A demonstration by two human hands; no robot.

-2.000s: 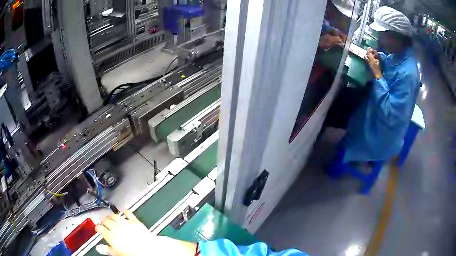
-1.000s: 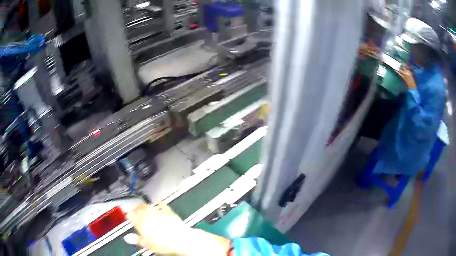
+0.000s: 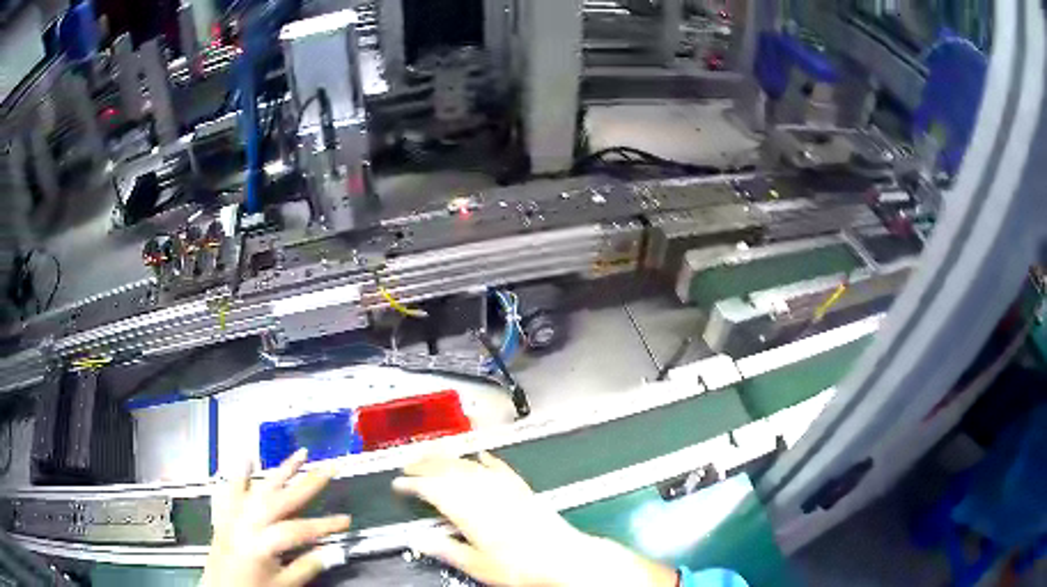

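Observation:
My left hand (image 3: 266, 530) is over the near side of the green conveyor belt (image 3: 626, 445) at the bottom, fingers spread, with no held thing visible. My right hand (image 3: 499, 522) reaches over the belt's near rail from the right, fingers apart and no part visible in it. Between and below the hands a dark panel (image 3: 396, 570) shows at the bottom edge; small shiny spots lie on it, too blurred to name. A grey metal fixture plate (image 3: 92, 518) with holes lies on the belt's far left end, left of my left hand.
Beyond the belt are a blue bin (image 3: 304, 438), a red bin (image 3: 413, 420) and stacked black fixtures (image 3: 78, 430). A green tabletop (image 3: 700, 530) is at the near right. A grey-white machine frame (image 3: 918, 298) rises at the right. A machine rail (image 3: 494, 247) crosses behind.
The view has swung left, bringing in my left hand, the fixture plate and the black fixtures. The seated person has left the clear view. My right hand remains near the belt, fingers apart.

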